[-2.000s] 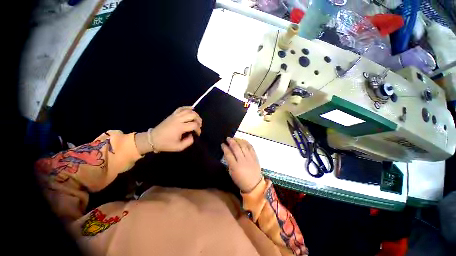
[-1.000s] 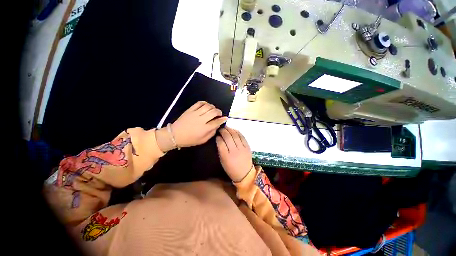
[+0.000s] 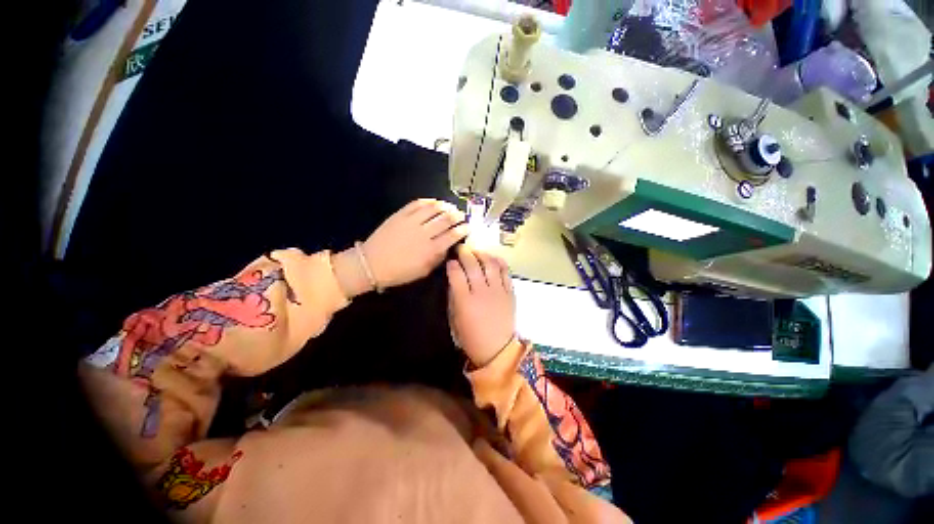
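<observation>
The black fabric panel (image 3: 297,154) covers the table left of the needle and hangs over my lap. My left hand (image 3: 415,244) lies on it, fingertips pinching its edge just left of the presser foot and needle (image 3: 477,210). My right hand (image 3: 481,302) is close below, its fingertips at the same fabric edge by the needle plate (image 3: 543,258). The two hands nearly touch. The fold between the fingertips is mostly hidden. The cream sewing machine (image 3: 655,154) has a green panel with a lit white screen (image 3: 666,224).
Black-handled scissors (image 3: 627,302) lie right of the needle. A flat dark rectangle, perhaps a phone (image 3: 725,320), and a small green-black box (image 3: 796,331) lie beside them. Clear plastic bags (image 3: 717,36) are behind the machine. An orange-red basket (image 3: 804,483) and a grey sleeve (image 3: 896,435) are lower right.
Both hands have moved up to the needle with the fabric edge. The white gap beside the fabric flap no longer shows. A bright light now shows at the needle. The camera view has shifted.
</observation>
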